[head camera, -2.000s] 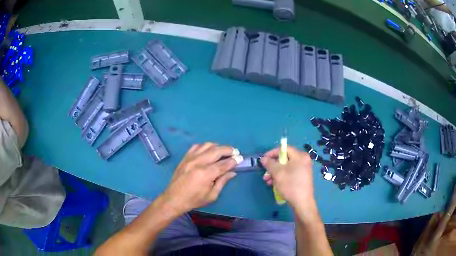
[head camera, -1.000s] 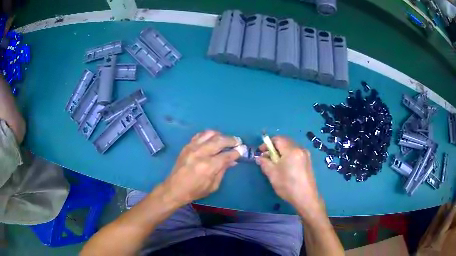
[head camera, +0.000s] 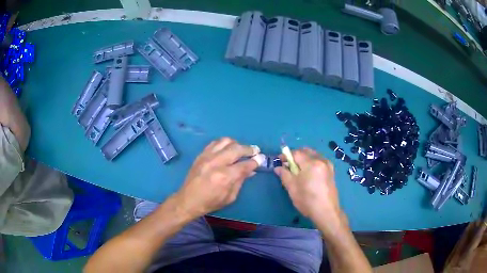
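Note:
My left hand (head camera: 216, 173), with white coverings on its fingertips, holds a grey handle housing (head camera: 265, 166) low over the near part of the bench. The fingers hide most of the housing. My right hand (head camera: 311, 181) holds a pale yellow pen-like tool (head camera: 289, 159), its thin tip pointing up and away. The right fingertips touch the housing's right end, where a small black piece (head camera: 277, 162) shows. Whether that piece is seated cannot be told.
Loose housings (head camera: 124, 137) lie jumbled at left. Finished housings (head camera: 310, 52) stand in a row at the far edge. Black pieces (head camera: 385, 146) are heaped at right, with grey parts (head camera: 442, 152) beyond. A grey round-headed assembly (head camera: 389, 21) is on the belt. Another person's arm (head camera: 13, 118) is at left.
Since two seconds ago the tool has turned from upright in my right hand to lean with its tip up-left, and my hands have come closer together. The round-headed assembly has moved right along the belt.

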